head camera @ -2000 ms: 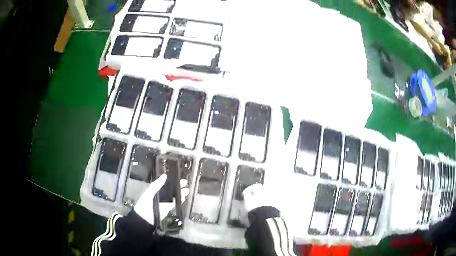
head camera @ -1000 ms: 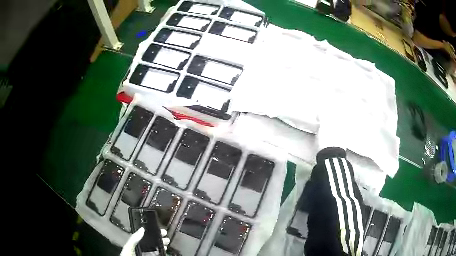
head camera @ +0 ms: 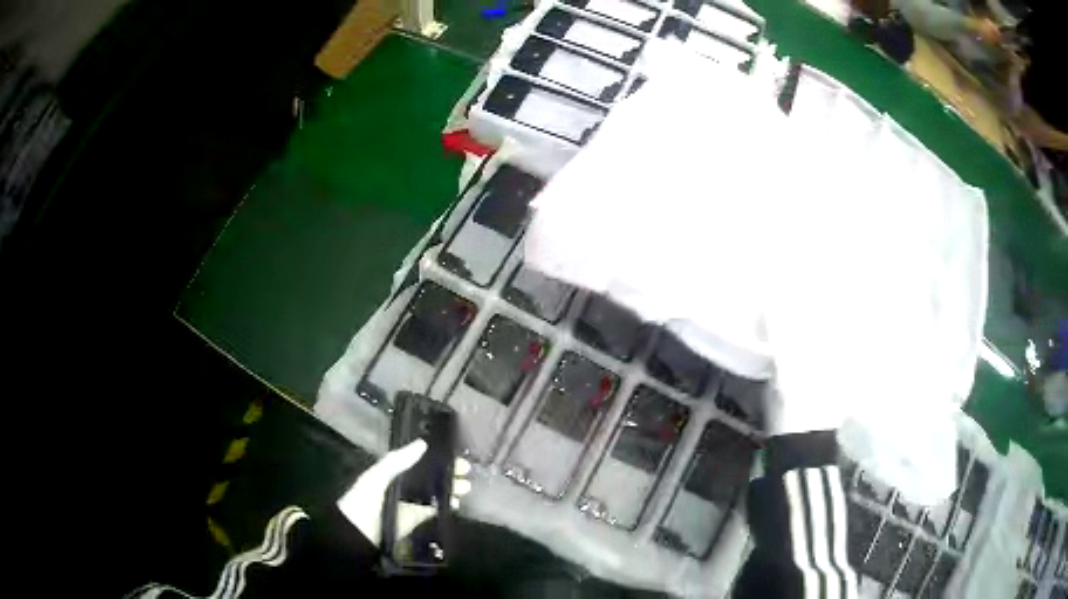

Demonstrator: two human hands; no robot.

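My gloved left hand (head camera: 383, 497) is shut on a dark phone frame (head camera: 422, 480), held upright over the near left edge of a white-lined tray (head camera: 351, 392). Phone frames (head camera: 562, 421) lie in two rows in this tray. My gloved right hand (head camera: 806, 404) is at the near edge of a large white liner cloth (head camera: 761, 222); it blends into the cloth, and its fingers cannot be made out. The cloth is bunched at this hand and drapes over much of the tray's far row.
Another lined tray (head camera: 478, 111) with phone frames lies at the far side, with a red edge (head camera: 465, 144) beside it. More filled trays (head camera: 931, 538) lie at the right. A pale post (head camera: 419, 16) stands at the top left. Parts of people show at the top right.
The white cloth has come over the far row of the near tray, with my right hand at its edge. My left hand still holds the phone frame. The view has shifted.
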